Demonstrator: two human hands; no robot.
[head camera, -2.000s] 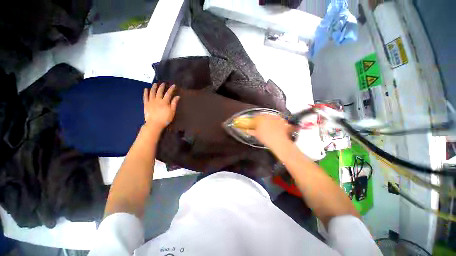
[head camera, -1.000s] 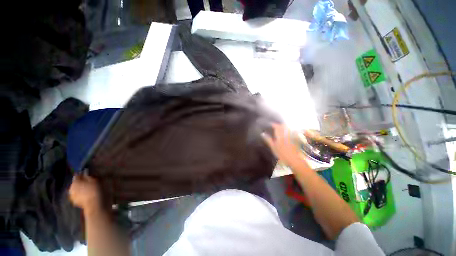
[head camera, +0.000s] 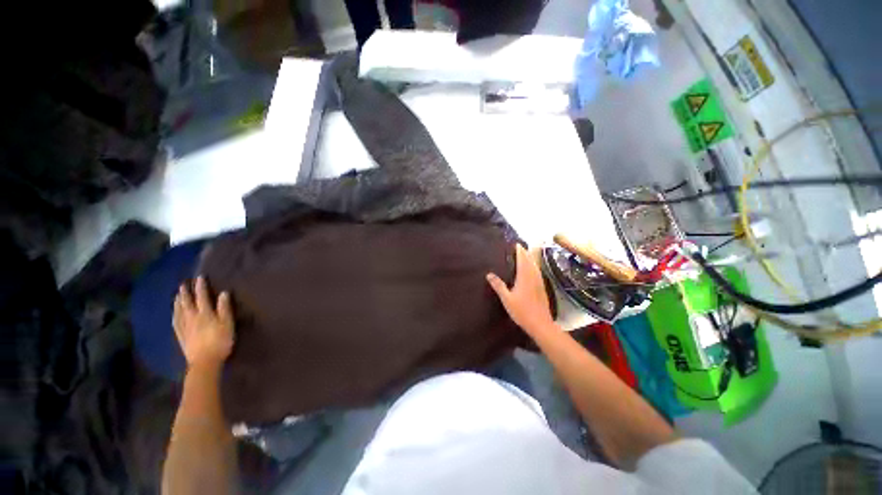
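Note:
A jacket or coat lies over the navy padded board (head camera: 160, 309), with its plain dark brown lining (head camera: 358, 300) facing up. Its speckled sleeve (head camera: 401, 135) stretches away from me over the white table. My left hand (head camera: 204, 324) lies flat with spread fingers on the lining's left end, beside the board's bare blue end. My right hand (head camera: 525, 295) rests on the lining's right edge, fingers apart. The steam iron (head camera: 595, 276), with a wooden-yellow handle, stands just right of my right hand, and no hand touches it.
Dark crumpled garments (head camera: 106, 338) lie at the left. A metal-framed stand (head camera: 646, 224) is beyond the iron. Black and yellow lines run right. A green bag (head camera: 716, 358) is below right. Light blue cloth (head camera: 619, 48) hangs at the far right corner. A person's legs (head camera: 379, 14) show beyond the table.
My right hand has let go of the iron, which now sits at the right. The garment has been shifted and spread, covering more of the blue board. My left hand has moved left onto the lining.

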